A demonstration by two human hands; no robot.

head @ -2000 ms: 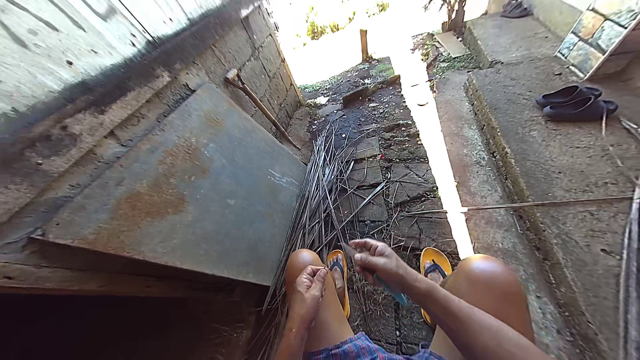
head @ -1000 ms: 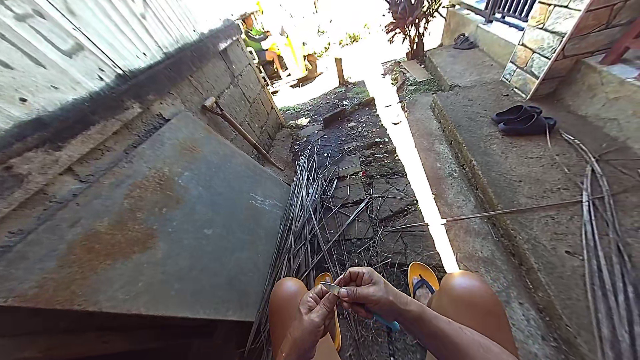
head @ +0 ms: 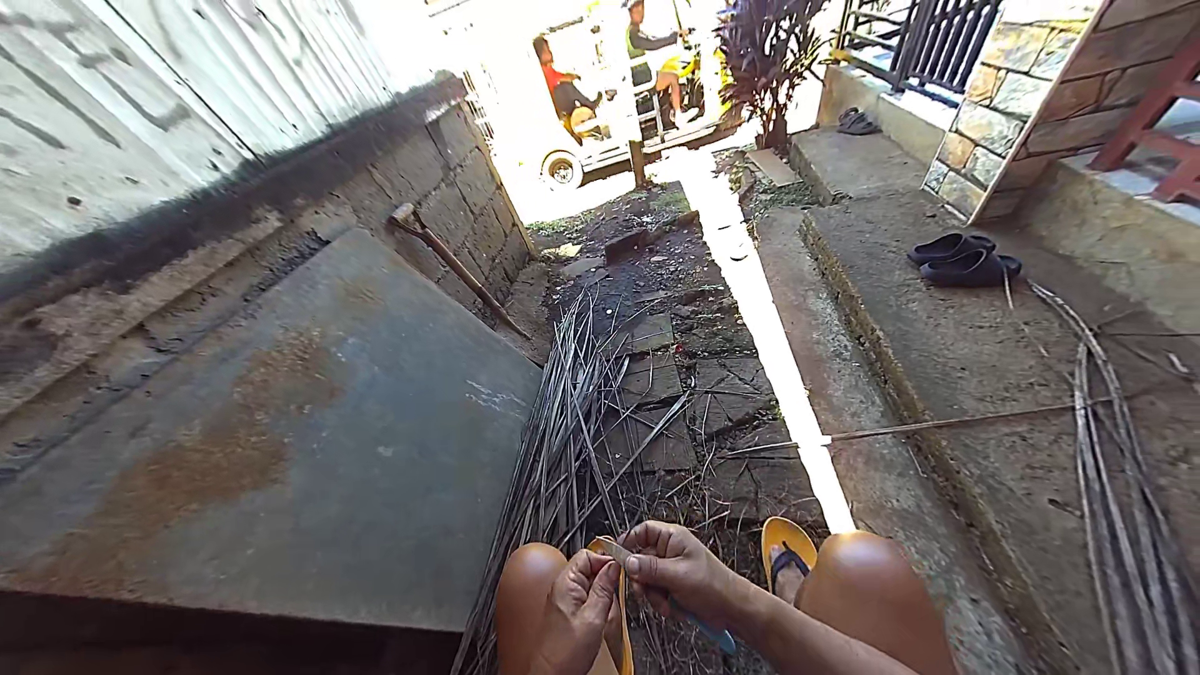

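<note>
My right hand [head: 680,572] is closed around a knife with a blue handle [head: 705,632], its small blade [head: 614,549] pointing left between the fingers. My left hand [head: 581,605] pinches something small and thin against that blade, too small to make out. Both hands meet low in the view between my knees. A long heap of dry, thin palm-like midribs [head: 562,412] lies on the paving just beyond and left of my hands.
A rusty metal sheet [head: 375,441] leans at the left, with a wooden-handled tool [head: 459,267] behind it. Dark clogs [head: 966,261] and long dry strips [head: 1106,487] lie on the right concrete ledge [head: 881,347]. Two people ride a three-wheeled vehicle [head: 609,150] on the road ahead.
My hands, apart two seconds ago, are now together at the blade. The vehicle with its riders has come into fuller view on the road. The view has shifted.
</note>
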